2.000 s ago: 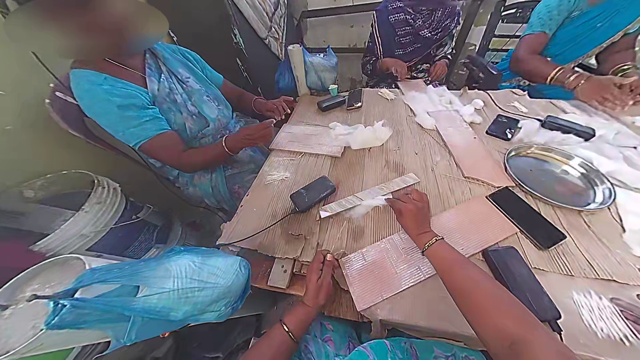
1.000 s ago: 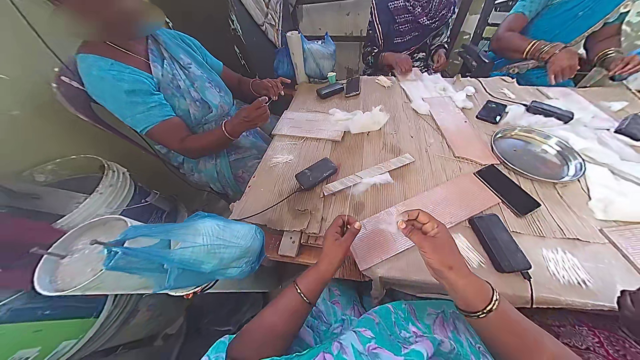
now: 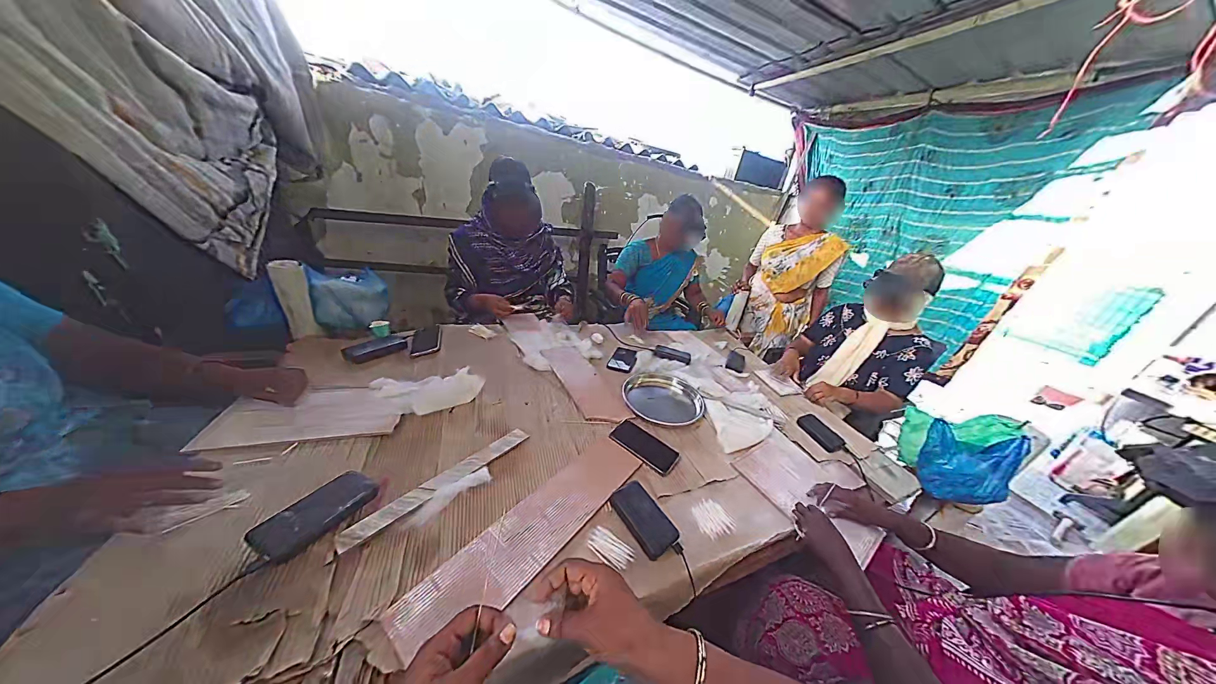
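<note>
At the bottom of the head view, my left hand [image 3: 467,646] pinches a thin stick [image 3: 483,579] that points upward. Just to its right, my right hand [image 3: 594,608] has thumb and fingers drawn together around a small wisp of white cotton [image 3: 543,622]. A long ridged board [image 3: 513,541] lies under and beyond both hands. Left of the board is a narrow pale strip [image 3: 432,489] with a loose tuft of cotton [image 3: 454,494] beside it. Short white rolled wicks [image 3: 610,548] lie in a small bunch right of the board.
Phones [image 3: 644,447], black power banks [image 3: 312,516] with cables, and a round steel plate [image 3: 663,399] stand on the cardboard-covered table [image 3: 237,617]. Several people work around it. A co-worker's arm [image 3: 171,370] reaches in from the left; another's hands [image 3: 826,508] are close at the right.
The view has swung up and shows more people and a roof. My hands went from the strip and board edge to raised and close together over the board.
</note>
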